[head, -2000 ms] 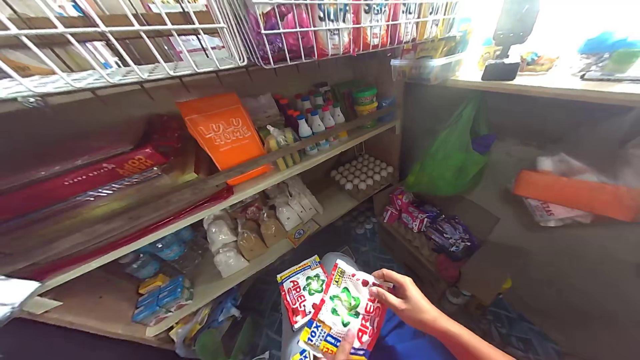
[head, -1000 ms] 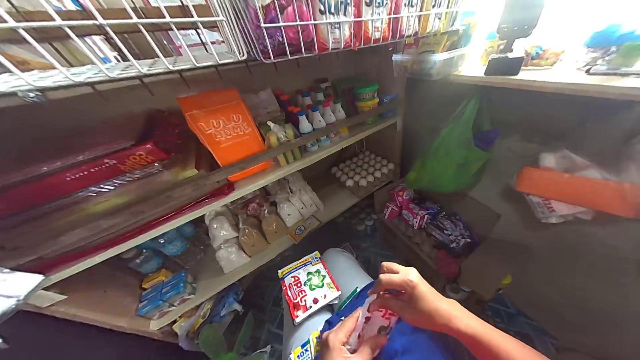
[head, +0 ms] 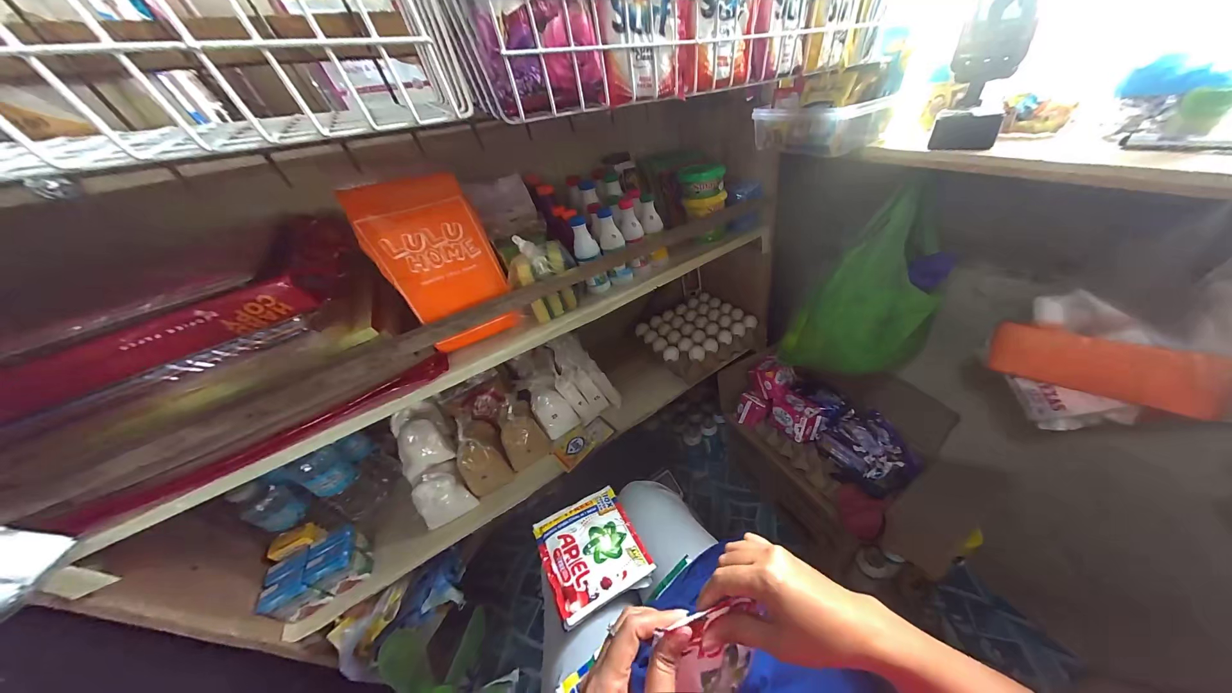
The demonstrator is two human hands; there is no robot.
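Observation:
At the lower middle of the head view, my left hand (head: 640,650) pinches the left side of a red and white Ariel detergent packet (head: 701,664). My right hand (head: 760,597) grips the same packet's top edge from the right, with the fingers curled over it. The packet is crumpled and partly hidden by my fingers. A flat Ariel packet (head: 589,553) with a green emblem lies on my leg, left of my hands. Another packet's edge shows beneath my left hand.
Wooden shelves on the left hold an orange bag (head: 423,252), white-capped bottles, bags of powder (head: 441,493) and a tray of eggs (head: 695,329). Wire baskets (head: 318,77) hang above. A green plastic bag (head: 861,289) hangs right of the shelves, over a cardboard box with purple packets (head: 866,450).
The packet that was held up facing the camera two seconds ago is now lower and crumpled between both hands. My right hand has moved from its side to its top edge.

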